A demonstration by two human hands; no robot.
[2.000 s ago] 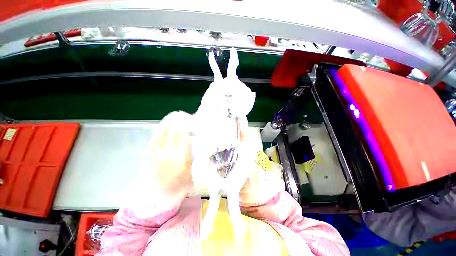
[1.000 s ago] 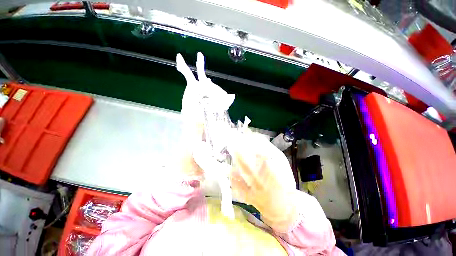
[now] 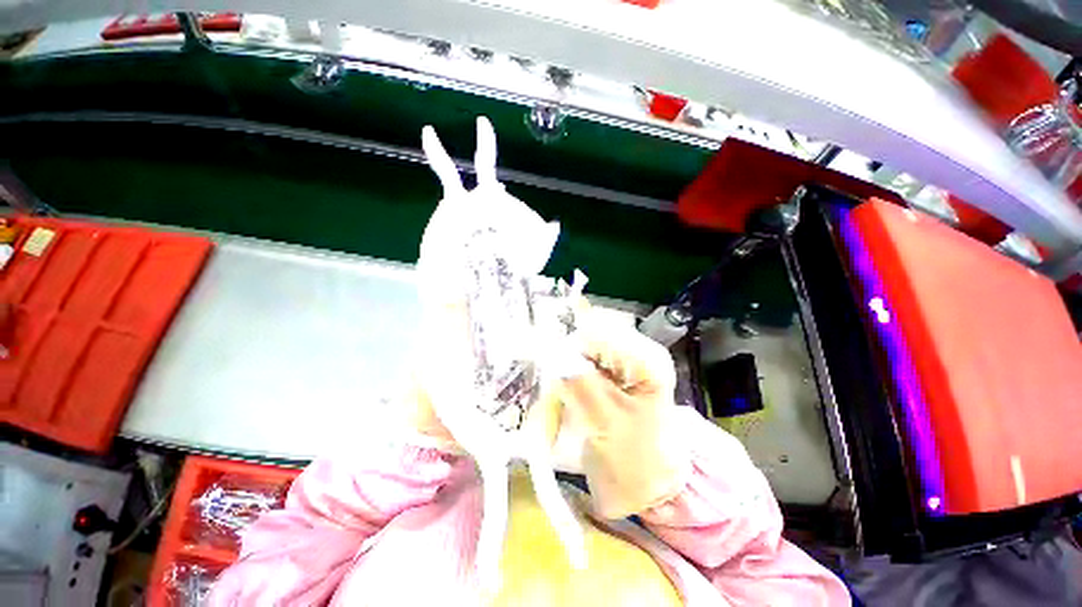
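Note:
A white figure body (image 3: 484, 243) with two long thin ears at the top and two leg-like prongs at the bottom stands over my lap. A shiny clear or silver part (image 3: 504, 338) sits in its middle. My left hand (image 3: 433, 385), washed out by glare, is around the body's left side. My right hand (image 3: 617, 397) is at the body's right side, fingers bent, pinching a small white branching piece (image 3: 570, 296) against or beside the body. The exact finger contact is blurred.
An orange-red compartment tray (image 3: 95, 314) lies at the left. A red bin (image 3: 178, 522) with wrapped shiny pieces is at lower left. A black-edged box with purple light (image 3: 884, 344) and orange-red lid (image 3: 973, 356) stands right. A green conveyor (image 3: 297, 178) runs behind the pale bench (image 3: 273, 344).
The figure has shifted left in view from its central place. My right hand has moved from behind its lower part to its right side, where a small white piece now shows.

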